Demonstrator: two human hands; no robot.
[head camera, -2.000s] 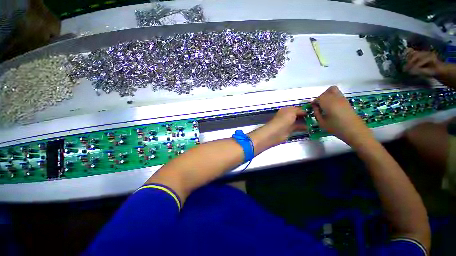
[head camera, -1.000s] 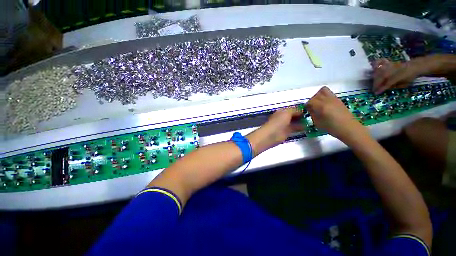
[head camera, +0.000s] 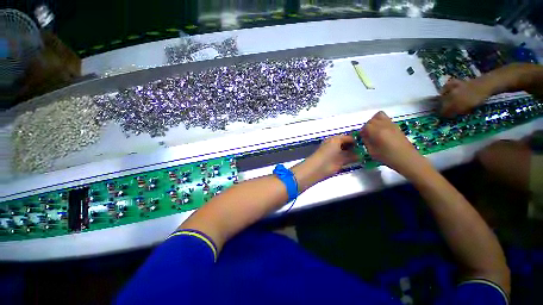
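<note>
A row of green circuit boards dotted with small parts lies in the track along the near edge. One board (head camera: 152, 193) is at the left. Another board (head camera: 431, 136) is at the right, and both my hands are at its left end. My left hand (head camera: 334, 156), with a blue band on the wrist, has its fingers bent at the board's edge. My right hand (head camera: 383, 138) is just right of it, fingertips down on the board. The fingertips are small and partly hidden, so I cannot tell whether they hold a part.
Behind the track lie a silvery-purple heap (head camera: 220, 95), a cream heap (head camera: 56, 134) and a yellowish stick (head camera: 361, 75). Another person's hand (head camera: 464, 97) is at the right boards, near dark parts (head camera: 446, 62). A bag (head camera: 202, 50) lies on the back ledge, a fan (head camera: 18, 39) far left.
The other person's hand has moved from the dark parts to the boards. The view has shifted, so the heaps sit lower. My hands stay at the same board end.
</note>
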